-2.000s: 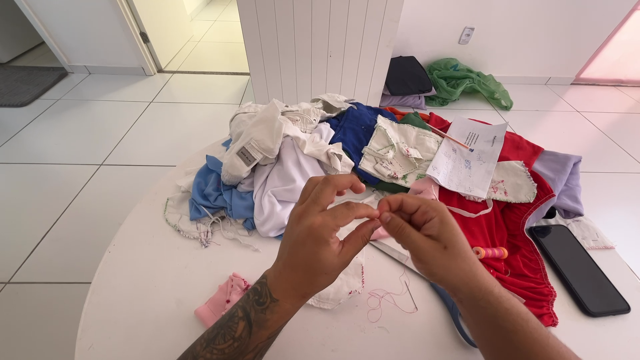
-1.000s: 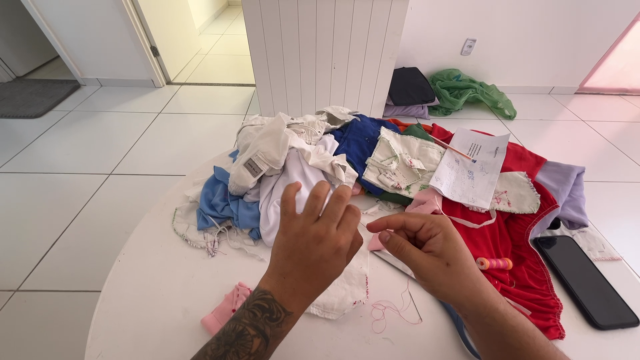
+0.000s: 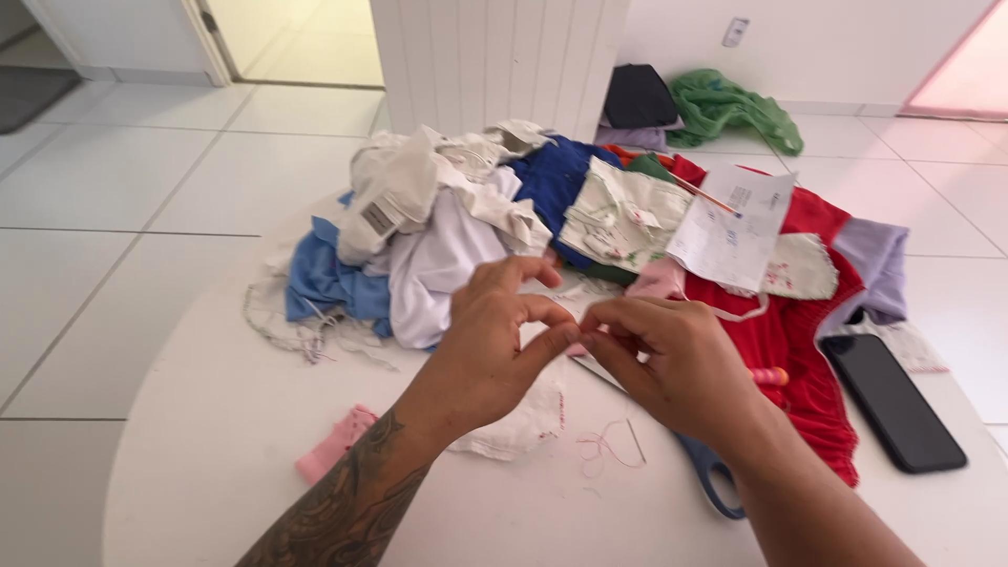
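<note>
My left hand (image 3: pixel 504 354) and my right hand (image 3: pixel 669 362) meet above the white table, thumb and forefinger of each pinched together at the tips. Whatever lies between the fingertips is too small to make out; a thread cannot be told. Below them on the table rest a sewing needle (image 3: pixel 636 441) and a loop of pink thread (image 3: pixel 600 450). White cloth with red stitching (image 3: pixel 512 429) lies partly under my left hand. Scissors with a blue handle (image 3: pixel 713 476) are partly hidden by my right hand. Beside that wrist is a spool of pink thread (image 3: pixel 768 376).
A heap of white (image 3: pixel 441 268), light-blue (image 3: pixel 331 276), dark-blue (image 3: pixel 555 177) and red cloth (image 3: pixel 787 346) covers the table's far part. A paper sheet (image 3: pixel 736 228) and a pencil (image 3: pixel 706 195) lie on it. A black phone (image 3: pixel 894 402) is at right, pink cloth (image 3: pixel 339 445) at left.
My hands were touching at the fingertips two seconds ago, stood apart one second ago, and are together again now.
</note>
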